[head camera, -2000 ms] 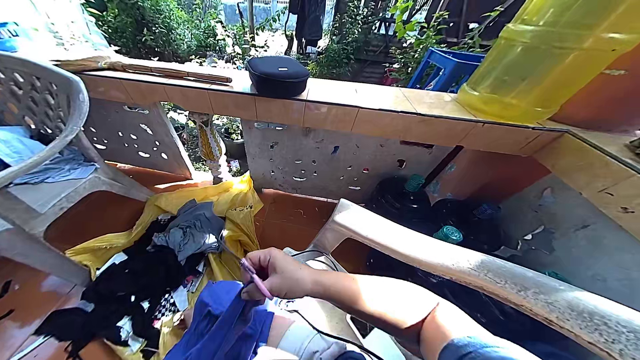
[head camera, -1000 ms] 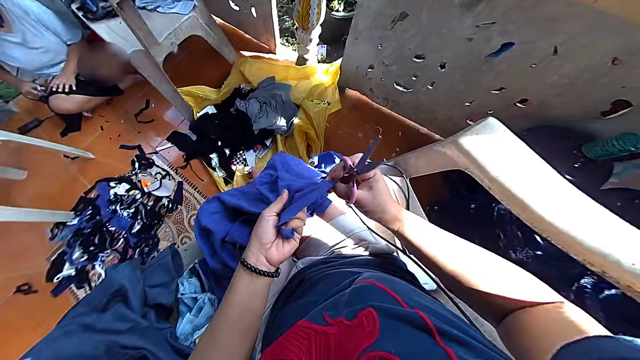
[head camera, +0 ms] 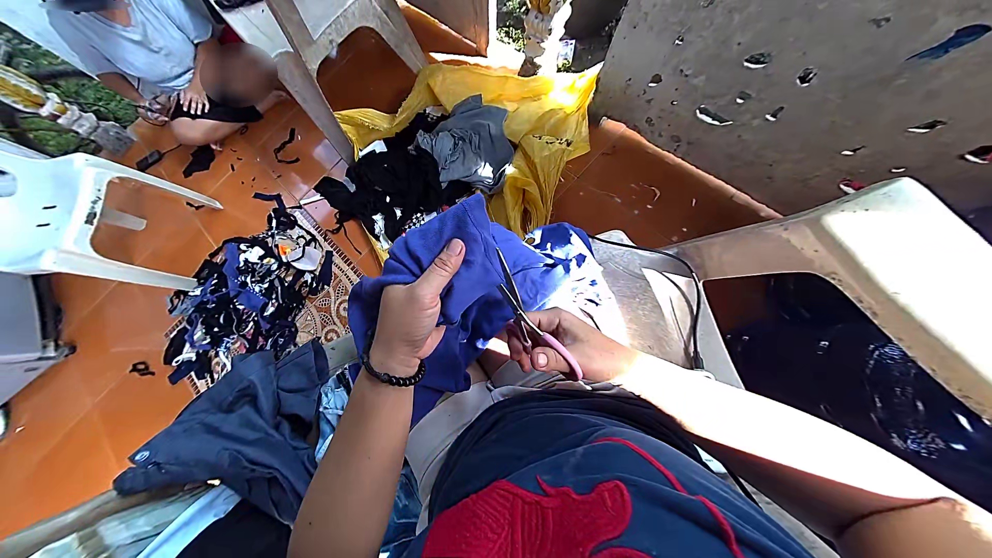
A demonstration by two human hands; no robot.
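Observation:
My left hand [head camera: 411,314], with a black bead bracelet at the wrist, grips a blue cloth [head camera: 457,260] with the thumb on top. In my right hand [head camera: 566,345] is a pair of scissors [head camera: 531,322] with pink handles. Their blades point up and to the left, slightly parted, against the right part of the blue cloth; whether fabric lies between them I cannot tell. The cloth hangs over my lap, and a blue and white patterned part [head camera: 570,256] lies in sunlight beyond it.
A yellow sack [head camera: 542,155] holds black and grey cloths. Fabric scraps [head camera: 248,294] lie heaped on a patterned mat. Dark blue garments [head camera: 232,434] are at my left. A plastic chair arm [head camera: 837,232] stands at my right, a white chair [head camera: 101,209] at left. A person [head camera: 170,70] sits on the floor.
The view has swung down and left since the first frame. Since one second ago, the scissors have moved against the cloth, and my left hand now holds it with the thumb up.

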